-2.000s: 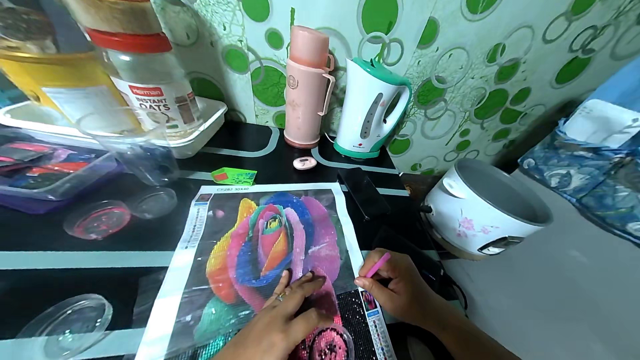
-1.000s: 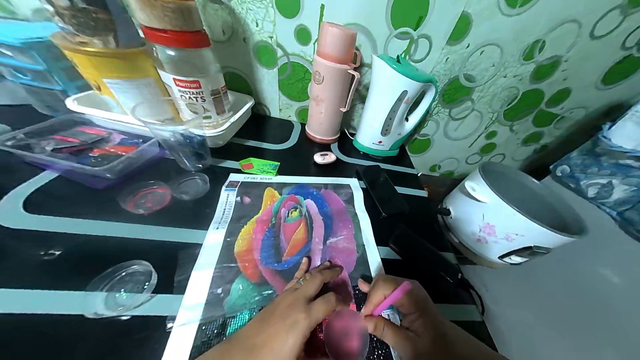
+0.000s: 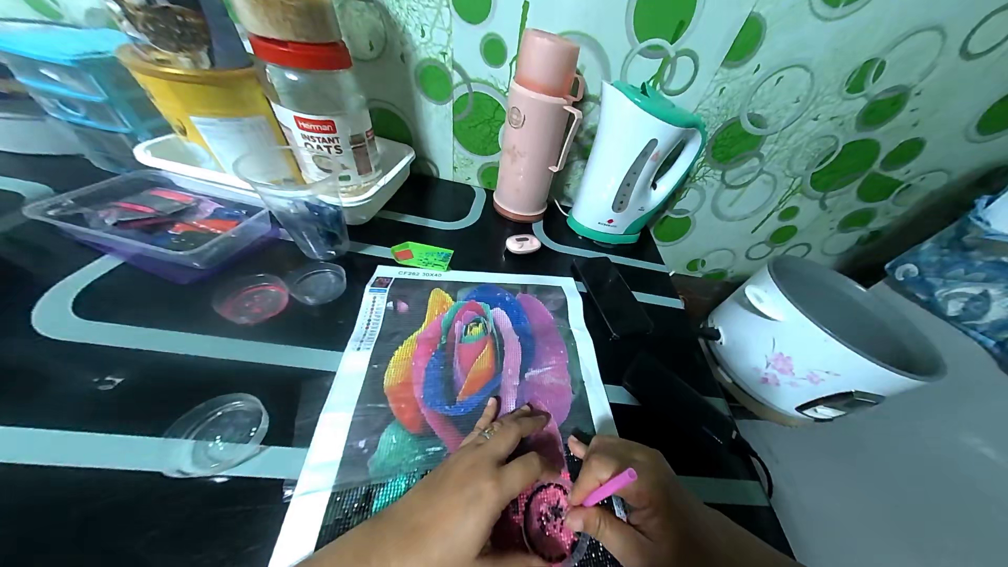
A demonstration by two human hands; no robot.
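A diamond painting canvas (image 3: 465,354) with a multicoloured rose lies on the black table, its lower part covered with small beads. My left hand (image 3: 484,488) rests on the canvas beside a small round dish of pink beads (image 3: 549,520); it wears a ring, and whether its lower fingers grip the dish cannot be told. In my right hand (image 3: 622,496) is a pink applicator pen (image 3: 610,487), pinched between thumb and fingers, its lower end hidden over the dish.
Left of the canvas lie a clear lid (image 3: 220,433), small round containers (image 3: 252,299) and a plastic tub of packets (image 3: 157,216). Behind stand an oats jar (image 3: 323,118), a pink flask (image 3: 535,126) and an electric kettle (image 3: 636,165). At right are a phone (image 3: 613,295) and a rice cooker (image 3: 819,346).
My right hand has moved from the right border of the canvas to the bead dish, with the pen still in it. The view has shifted somewhat.
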